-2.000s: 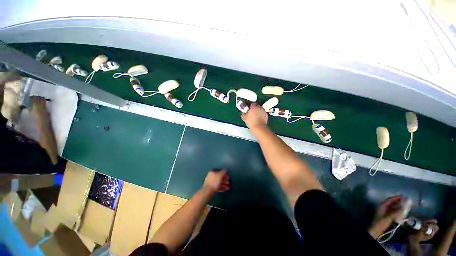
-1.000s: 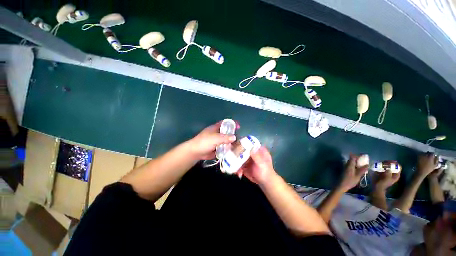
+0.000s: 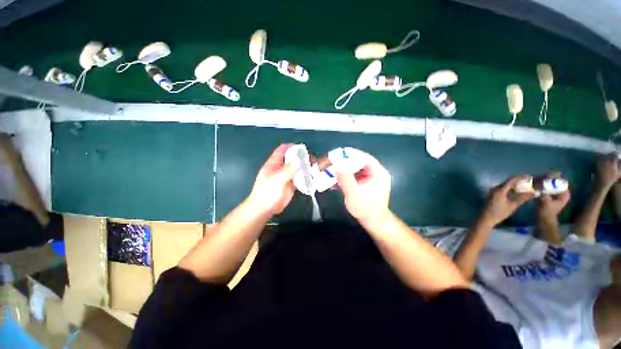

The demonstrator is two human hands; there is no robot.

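My left hand (image 3: 274, 183) holds a pale casing (image 3: 299, 167) upright, with its wrist strap (image 3: 315, 206) hanging below. My right hand (image 3: 366, 187) holds the white cylindrical insert (image 3: 346, 159), which has a brown middle and blue marks. The insert is tilted, and its lower end is close to or against the casing. I cannot tell whether the two are joined. Fingers hide parts of both. Both hands are above the green bench top (image 3: 255, 146).
The edge rail (image 3: 272, 119) separates the bench from the conveyor belt (image 3: 327, 34), which carries casings and inserts. A crumpled white piece (image 3: 440, 139) lies by the rail. Another person's hands (image 3: 504, 202) hold a unit at right. Cartons (image 3: 176, 245) stand lower left.
The hands have risen closer to the rail in the picture. The insert has turned, with its lower end now towards the casing. Two seconds ago, my right hand was at the belt and my left was empty.
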